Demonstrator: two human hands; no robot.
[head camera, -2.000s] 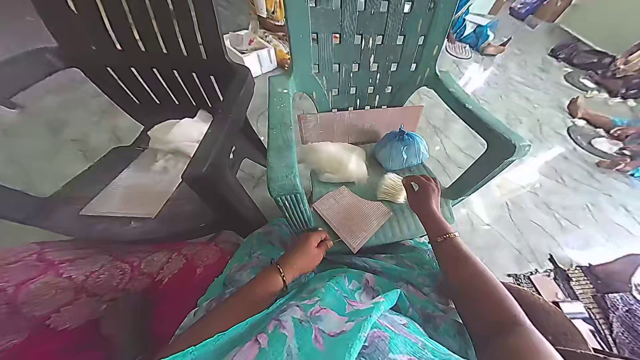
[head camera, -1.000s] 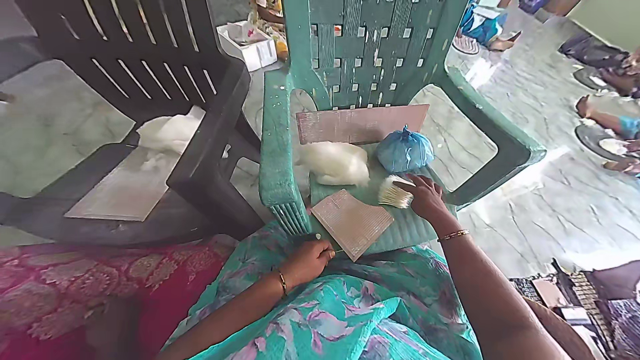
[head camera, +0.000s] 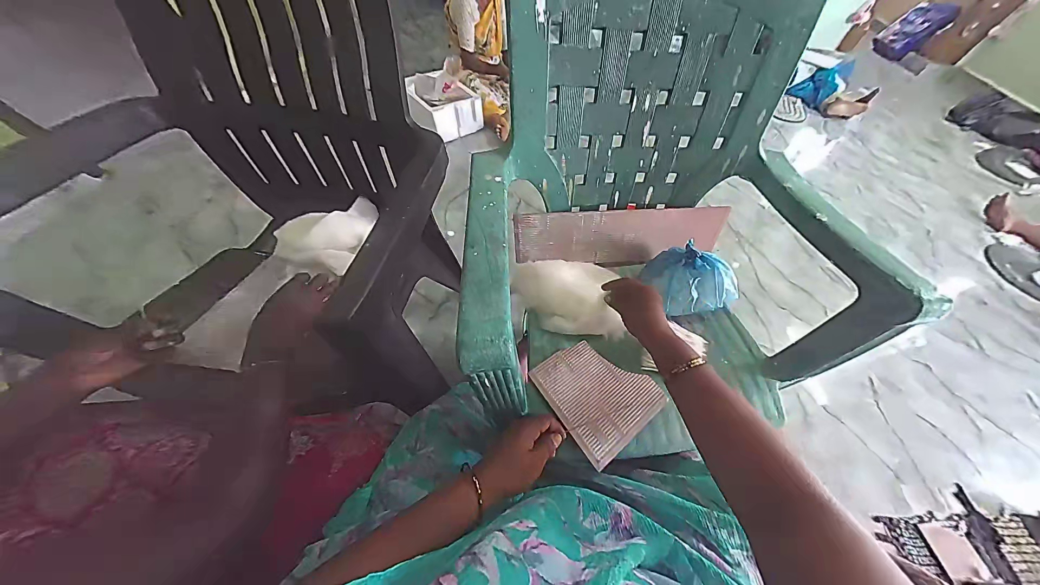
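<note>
My right hand (head camera: 638, 307) touches the right side of a white fluffy mass (head camera: 565, 296), which looks like cotton, on the seat of a green plastic chair (head camera: 735, 341). Just right of it sits a knotted blue plastic bag (head camera: 691, 280). A bundle of thin pale sticks (head camera: 686, 345) lies partly hidden behind my right wrist. My left hand (head camera: 524, 455) rests, fingers curled, at the seat's front edge beside a ribbed cardboard piece (head camera: 600, 402); whether it holds something small is unclear. A longer cardboard strip (head camera: 621, 236) leans against the backrest.
On the left stands a dark plastic chair (head camera: 390, 301) with another white mass (head camera: 325, 236) and a flat sheet (head camera: 219, 321) on it. A neighbouring person's hands (head camera: 301, 301) reach over that seat. A white box (head camera: 445, 106) stands on the floor behind. Other people sit farther right.
My right hand has moved from the bundle of sticks to the white fluffy mass. The neighbouring person's hands have come in over the dark chair. My left hand stays near the seat's front edge.
</note>
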